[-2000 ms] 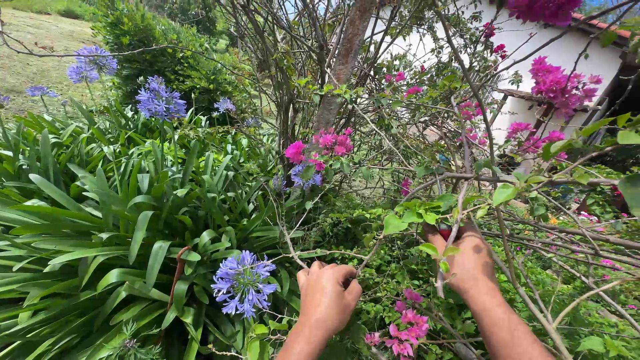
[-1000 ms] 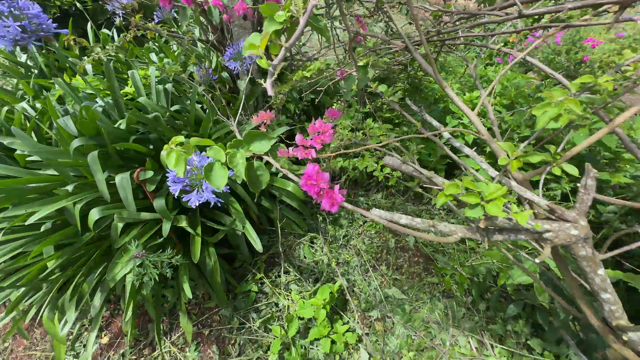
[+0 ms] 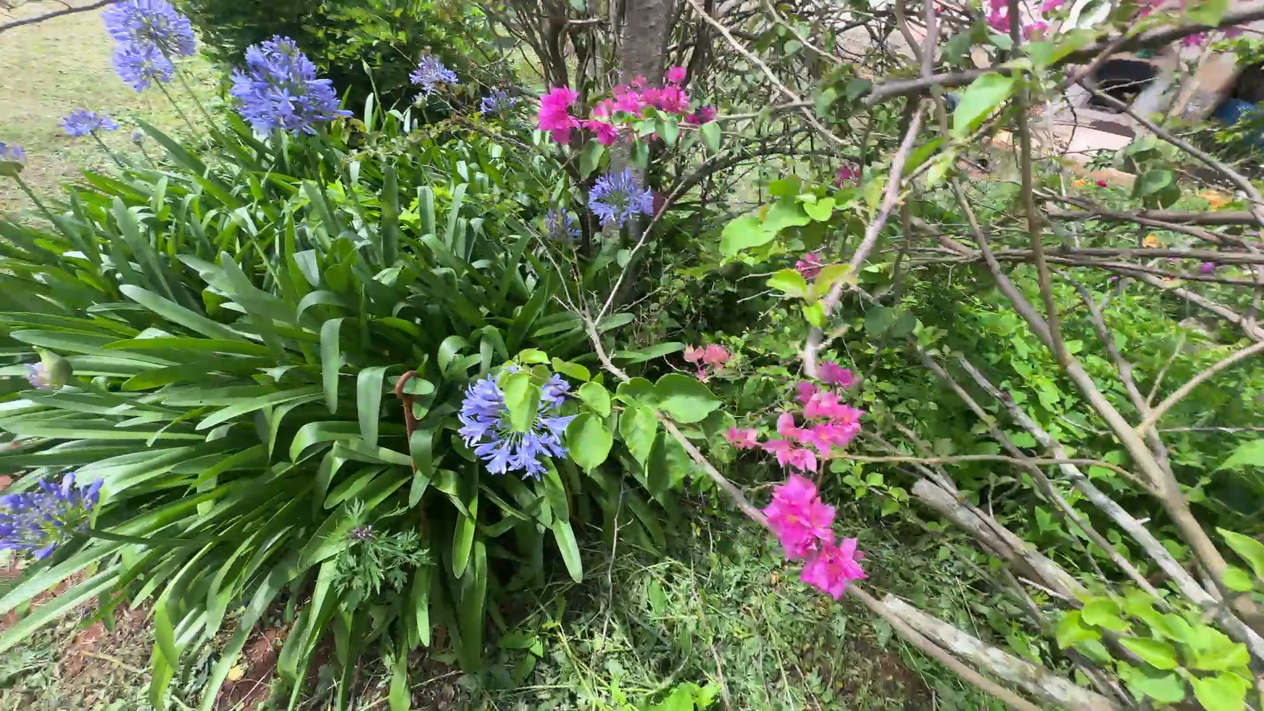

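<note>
Neither of my hands shows in the head view at this moment, so what they hold cannot be seen. A leafy bougainvillea branch (image 3: 726,481) slants from the middle down to the lower right. Pink bougainvillea flowers (image 3: 800,518) hang over it, right of centre. Just left of them, green leaves partly cover a blue agapanthus flower head (image 3: 513,425). Another upright bougainvillea stem (image 3: 874,232) rises right of centre, with light green leaves beside it. More pink blooms (image 3: 632,104) stand near the top middle.
Long strap-like agapanthus leaves (image 3: 296,346) fill the left side. A tree trunk (image 3: 647,59) rises at the top middle. Thick cut branches (image 3: 997,652) and thin bare stems (image 3: 1106,405) cross the right side. Grass clippings (image 3: 592,632) cover the ground below.
Both hands, seen among the branches two seconds ago, are out of view. The view has tipped down and then partly back up.
</note>
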